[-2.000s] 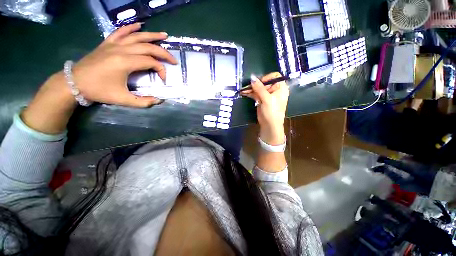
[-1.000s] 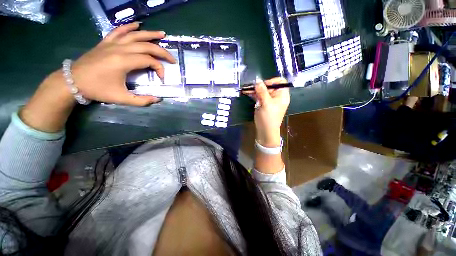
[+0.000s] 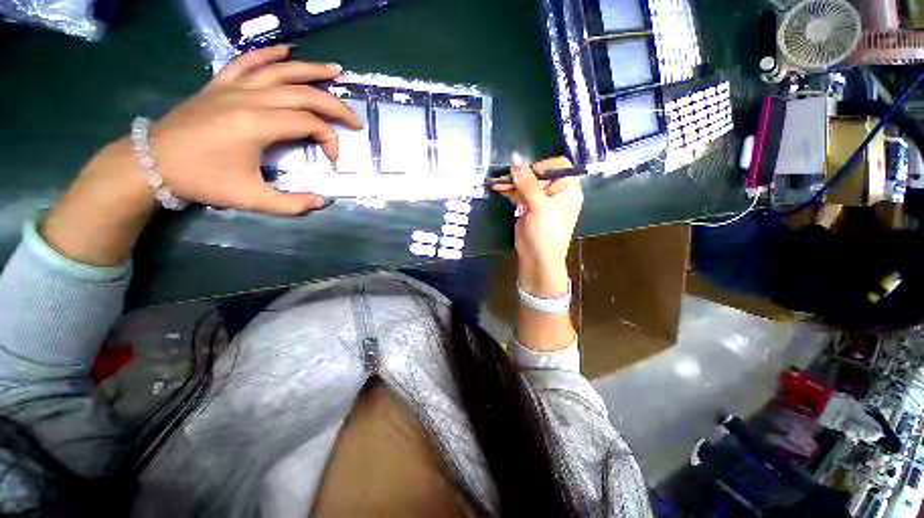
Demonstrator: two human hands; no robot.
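Note:
A black-framed panel with pale windows [image 3: 404, 139] lies flat on the green bench, its near edge washed out by glare. My left hand [image 3: 238, 132] rests on its left end, thumb at the near edge and fingers over the left window. My right hand [image 3: 547, 202] holds a thin dark pick tool [image 3: 559, 173], its tip at the panel's near right corner. I cannot tell whether a sticker is on the tip. White oval stickers [image 3: 454, 229] on a clear liner lie just below that corner.
A panel stack [image 3: 630, 63] and a dense sticker sheet [image 3: 699, 116] lie to the right. Another panel [image 3: 294, 18] lies beyond, near shiny wrap [image 3: 56, 15]. A fan [image 3: 820, 32] and a pink-edged device [image 3: 767, 140] stand far right. An open cardboard box [image 3: 633, 293] is below.
The view has shifted slightly. My left hand stays on the panel. My right hand keeps the tool at the same corner, its angle slightly changed. A person's legs at lower right have moved.

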